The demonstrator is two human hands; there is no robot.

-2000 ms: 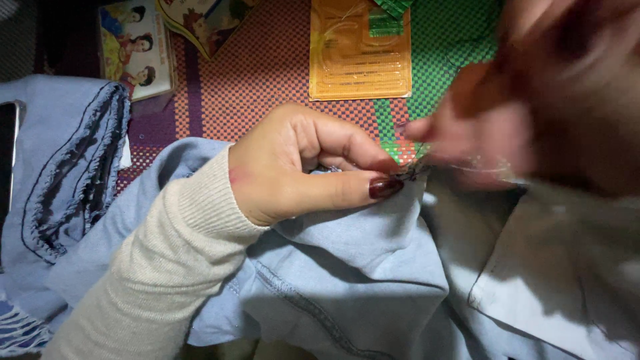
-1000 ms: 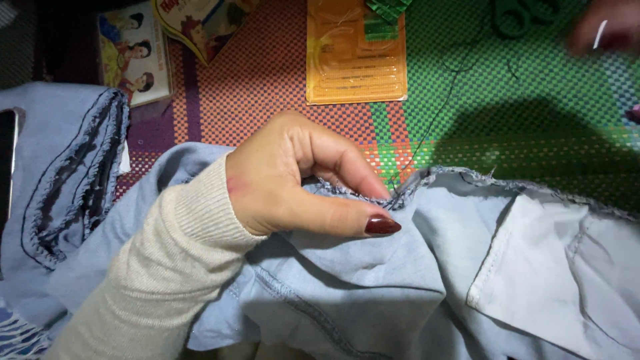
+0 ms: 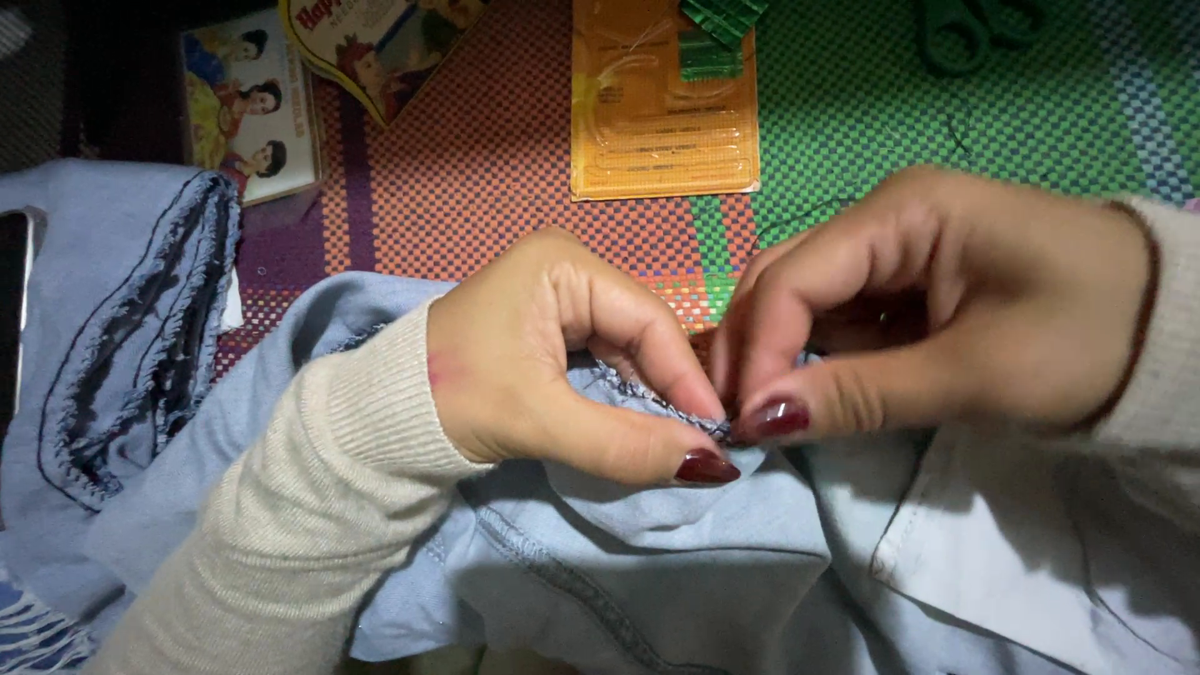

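Light blue denim fabric (image 3: 637, 553) lies bunched across the lower part of the head view, its edge overcast with dark thread. My left hand (image 3: 581, 366) pinches that stitched edge between thumb and fingers. Right beside it, my right hand (image 3: 900, 309) has its thumb and fingertips closed at the same edge, almost touching the left fingertips. Whether it grips the cloth, a needle or thread is hidden by the fingers. A dark thread (image 3: 806, 216) runs over the mat behind the right hand. A white pocket-like cloth piece (image 3: 994, 544) lies on the denim at the lower right.
A woven plastic mat (image 3: 469, 197) lies beneath everything. An orange needle card (image 3: 666, 141) with green foil (image 3: 712, 52), dark green scissors (image 3: 966, 33), a yellow-edged illustrated packet (image 3: 375, 47) and a picture packet (image 3: 253, 112) are along the back. Folded denim (image 3: 103, 281) and a phone-like object (image 3: 14, 309) are at left.
My right hand has come back from the upper right to the denim edge, beside my left hand. My left hand keeps its pinch on the edge.
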